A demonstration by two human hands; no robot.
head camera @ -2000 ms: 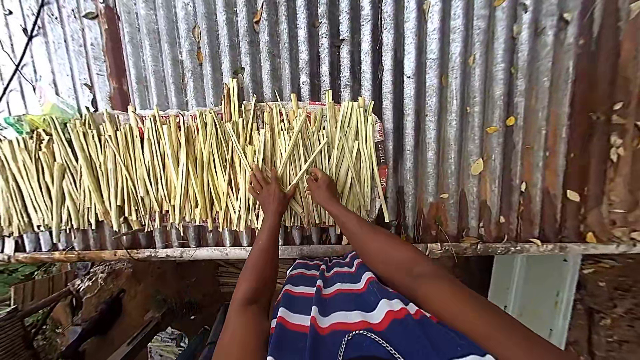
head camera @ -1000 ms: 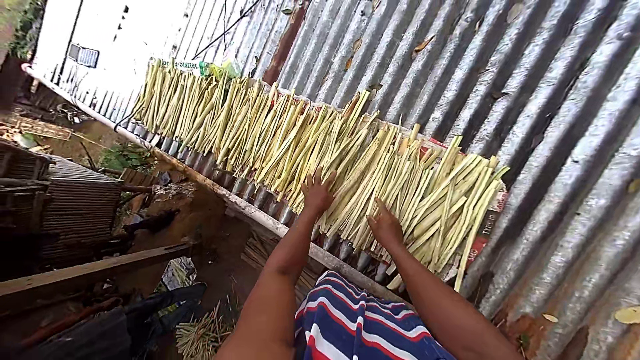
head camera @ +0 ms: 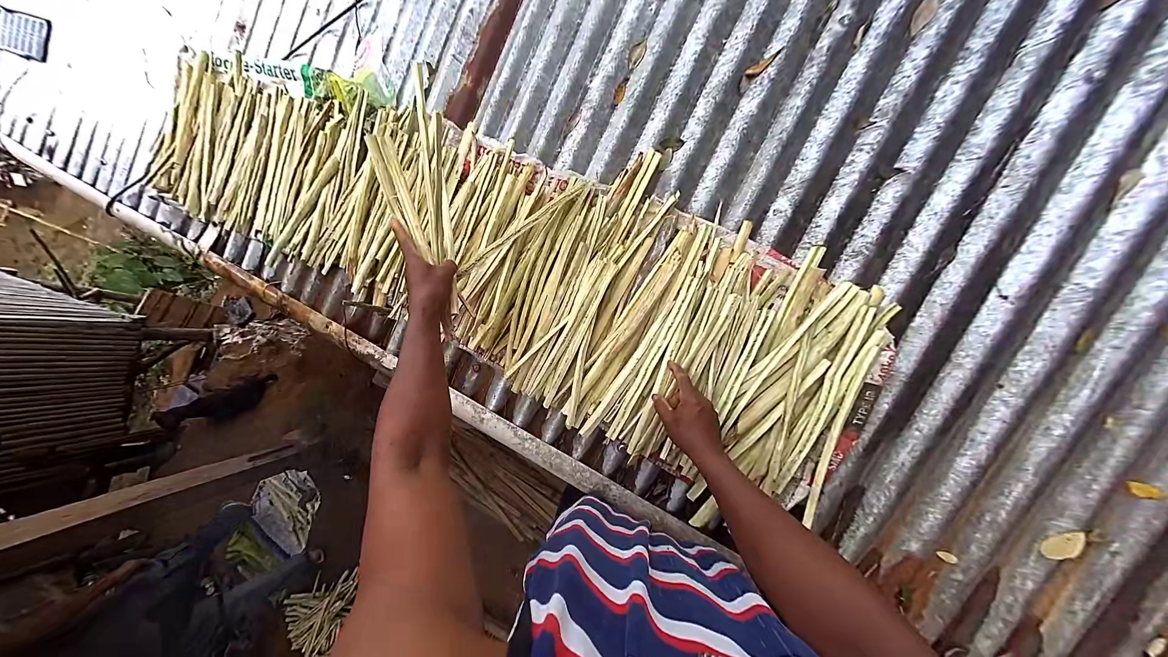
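A long row of pale green-yellow split plant strips (head camera: 584, 301) lies side by side on printed sacking (head camera: 865, 401), over a corrugated metal sheet. My left hand (head camera: 424, 265) grips a small bunch of strips (head camera: 408, 187), which fans upward from the fingers above the left-middle part of the row. Over the lower edge of the right part of the row is my right hand (head camera: 689, 415), its fingers apart and touching or just above the strips; it holds nothing that shows.
The corrugated metal sheet (head camera: 949, 274) extends right, with dry leaves (head camera: 1063, 546) on it. A pole (head camera: 529, 447) runs along its near edge. Below left are a wooden beam (head camera: 146, 493), a slatted structure (head camera: 64, 365) and a bundle of sticks (head camera: 319, 610). Green plastic (head camera: 351, 87) lies behind the row.
My left hand has moved left along the row and now holds a bunch of strips; one second ago it lay on them with spread fingers. The view has turned and shifted strongly.
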